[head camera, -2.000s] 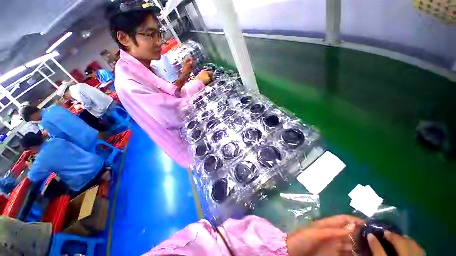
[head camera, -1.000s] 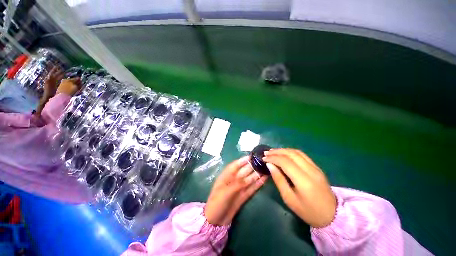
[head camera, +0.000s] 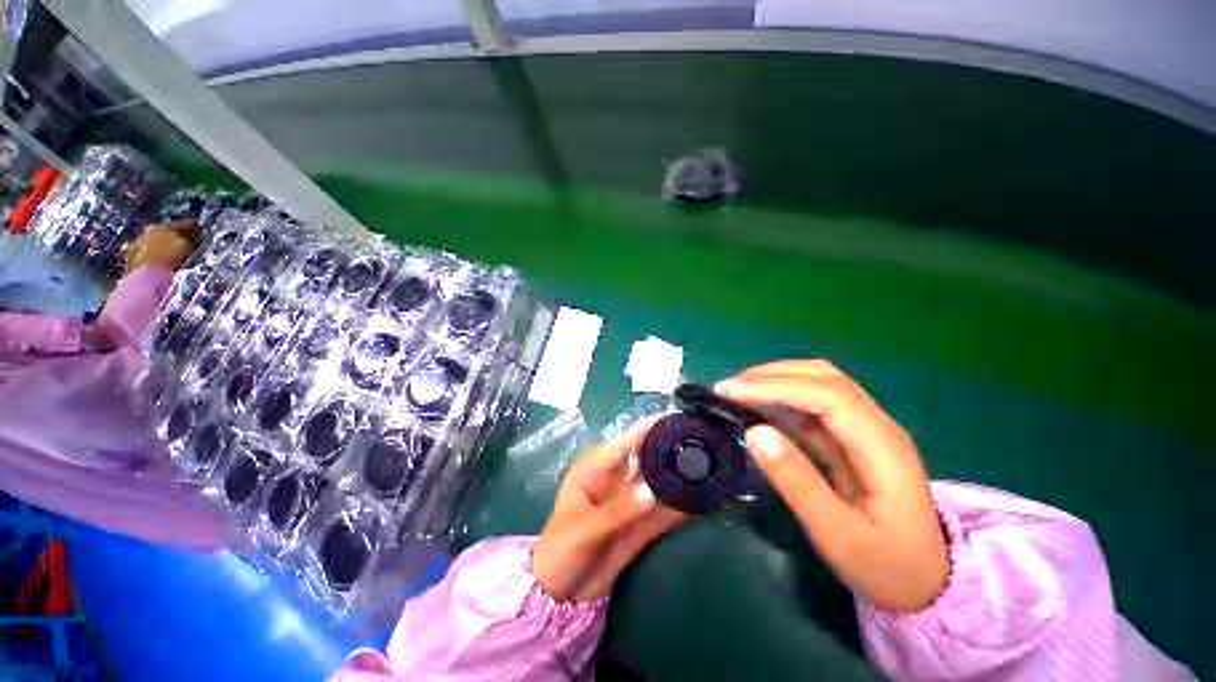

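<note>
A round black case point(head camera: 692, 461) is open in front of me, its ringed inner face towards me and its lid tilted up at the far right side. My left hand point(head camera: 598, 513) holds the case from the left and below. My right hand point(head camera: 840, 473) grips the lid between thumb and fingers. Clear crinkled film point(head camera: 638, 416) shows beside the case at my left fingers. A blister tray point(head camera: 350, 386) with rows of round black discs under shiny film lies to the left.
A white card point(head camera: 566, 357) lies beside the tray, and small white papers point(head camera: 655, 365) lie beyond the case. Loose clear film point(head camera: 547, 442) lies left of my hands. A dark bagged thing point(head camera: 702, 177) sits on the far bench point(head camera: 854, 287). A person's pink sleeve point(head camera: 80, 426) is at left.
The view has swung right and down. The case, closed-looking a second ago, is now open, with its ringed inside showing. My right hand has moved onto the raised lid.
</note>
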